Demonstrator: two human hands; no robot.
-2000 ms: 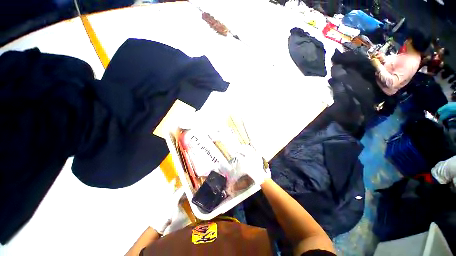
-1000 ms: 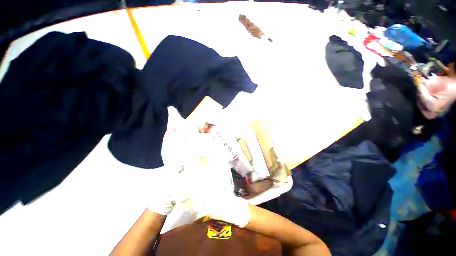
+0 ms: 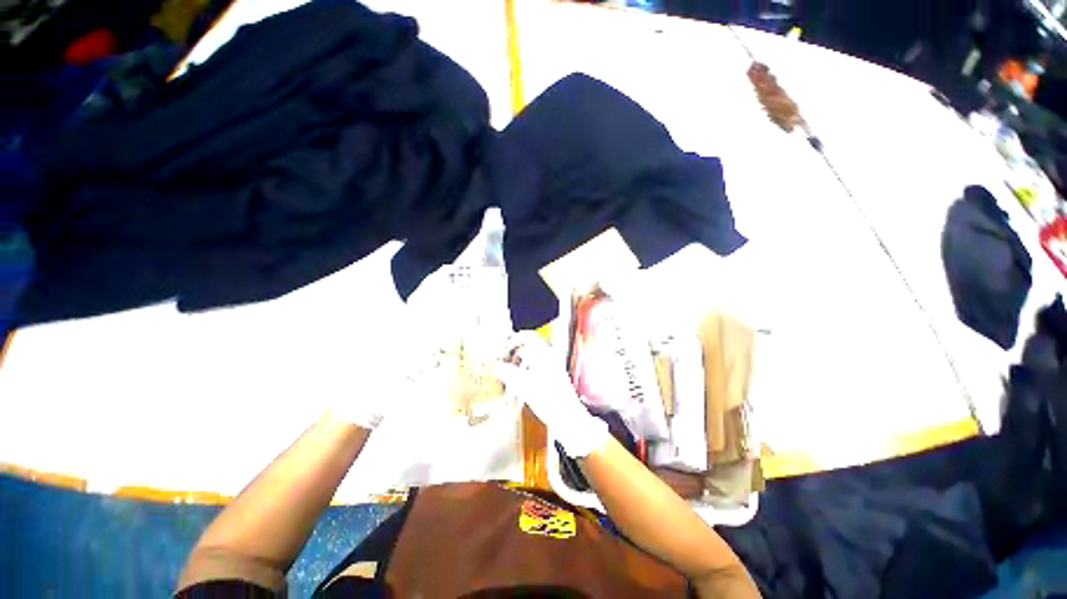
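My left hand (image 3: pixel 392 386), in a white glove, is at the left side of a clear plastic bag (image 3: pixel 474 404) with small tan contents; its fingers blend into the bright table. My right hand (image 3: pixel 548 386), also gloved in white, pinches the bag's right side. The pale supplies box (image 3: pixel 735 513) stands to the right, partly behind my right wrist. It holds a white and red printed packet (image 3: pixel 614 369) and brown card pieces (image 3: pixel 728 374). A tan cardboard card (image 3: pixel 593 264) lies beyond the box, against navy cloth.
Navy cloth (image 3: pixel 608 164) and a large dark garment pile (image 3: pixel 281 152) cover the table's far left and middle. A brown fuzzy rod (image 3: pixel 775 98) and a small dark piece (image 3: pixel 985 263) lie to the right. Dark garments (image 3: pixel 889 532) are heaped beside the table's near right edge.
The view has turned left, so the table and box appear farther right. My hands have moved from over the box to its left, with the plastic bag between them.
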